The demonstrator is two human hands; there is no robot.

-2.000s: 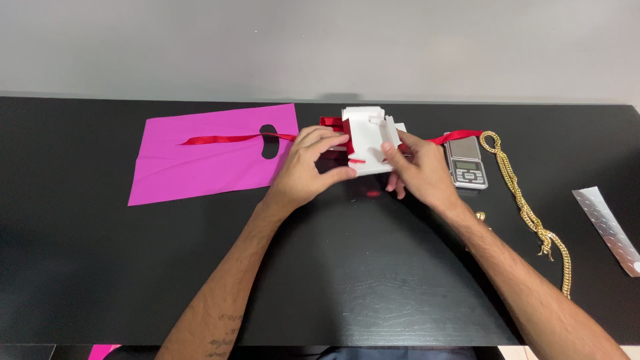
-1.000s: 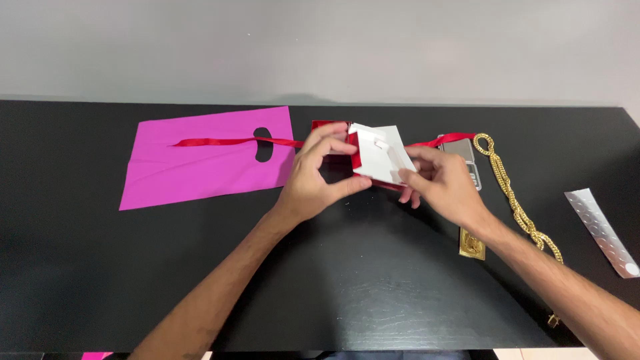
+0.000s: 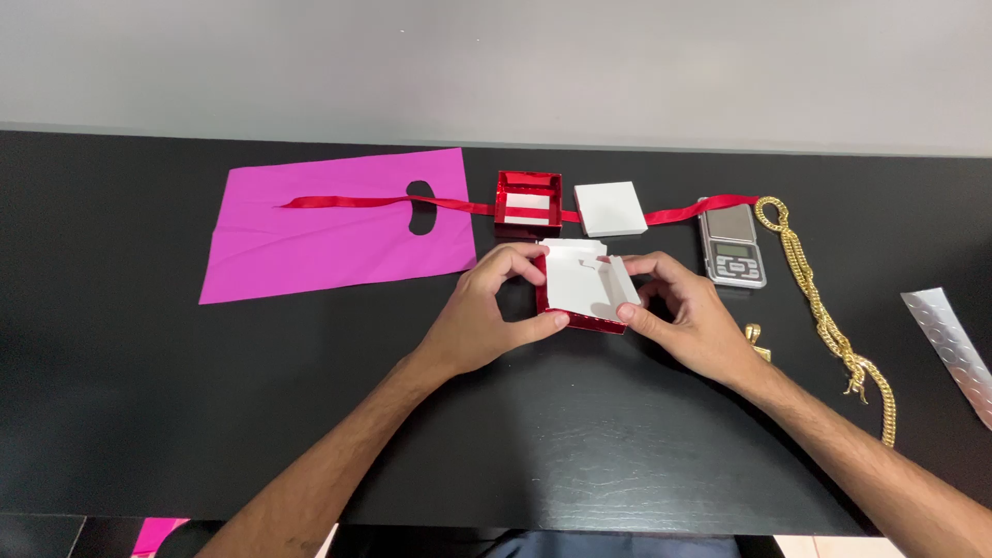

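A red foil cardboard box piece with a white inside (image 3: 577, 283) is held between both hands, its white flaps partly raised. My left hand (image 3: 484, 310) grips its left side, thumb on the near edge. My right hand (image 3: 686, 314) grips its right side, thumb at the near right corner. Just behind it stands an open red box (image 3: 528, 203), with a red ribbon (image 3: 349, 202) running through it. A white square box insert or lid (image 3: 611, 209) lies to its right, over the ribbon.
A magenta plastic bag (image 3: 333, 248) lies at the left. To the right are a digital pocket scale (image 3: 732, 244), a gold chain (image 3: 810, 291), a gold pendant (image 3: 756, 341) partly behind my right wrist, and a silver patterned strip (image 3: 949, 349). A wall borders the black table's (image 3: 271, 449) far edge.
Both hands and the held box piece have moved toward me, bringing the open red box and the white square piece into fuller view. The held piece's flaps have shifted.
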